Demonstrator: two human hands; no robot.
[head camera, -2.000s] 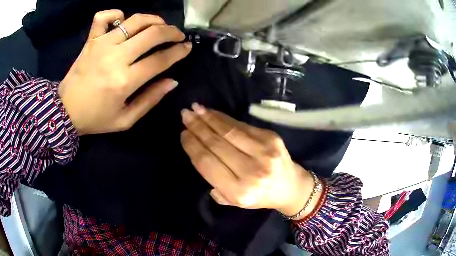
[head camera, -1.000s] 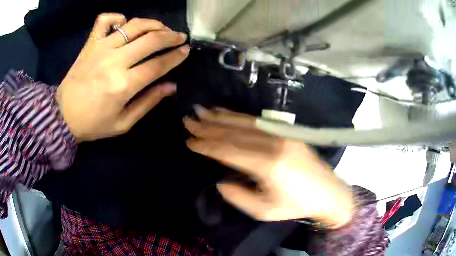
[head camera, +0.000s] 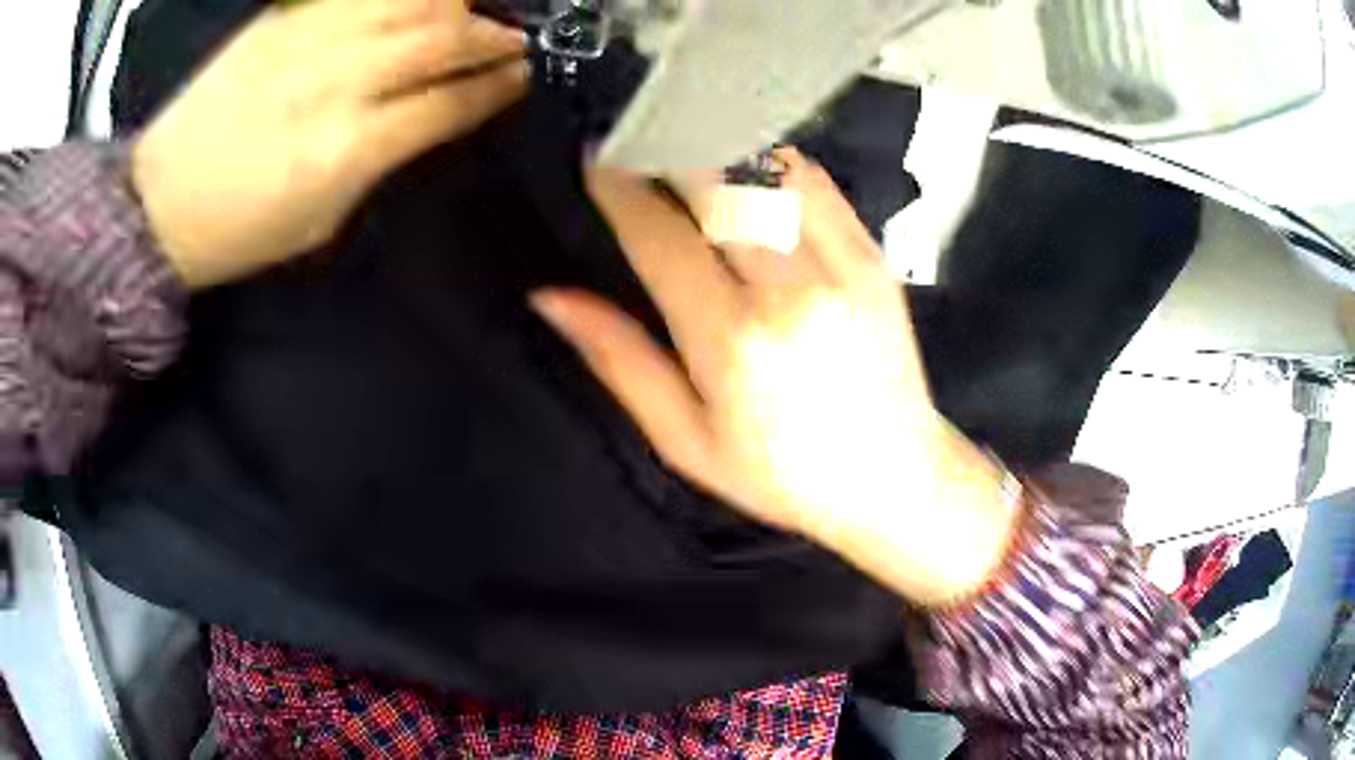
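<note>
A large black cloth (head camera: 387, 490) covers the table in front of me and drapes over my lap. My left hand (head camera: 327, 134) lies on the cloth at the upper left, its fingertips close to the small metal presser foot parts (head camera: 568, 37). My right hand (head camera: 803, 371) is spread on the cloth right of the middle, thumb apart, blurred. Its fingertips are partly hidden behind the cream machine head (head camera: 773, 74). Both hands rest on the cloth; I cannot see a pinch. The needle cannot be made out.
The white table (head camera: 1174, 446) shows at the right, with a small white tray (head camera: 1241, 631) holding red and black items at its edge. More black cloth (head camera: 1063, 223) lies beyond the machine head. A checked red apron (head camera: 520, 735) shows at the bottom.
The view has shifted around the machine head. My right hand has moved up and forward, its fingers now spread partly behind the head. The cloth's lower part lies differently, and more cloth shows at the right.
</note>
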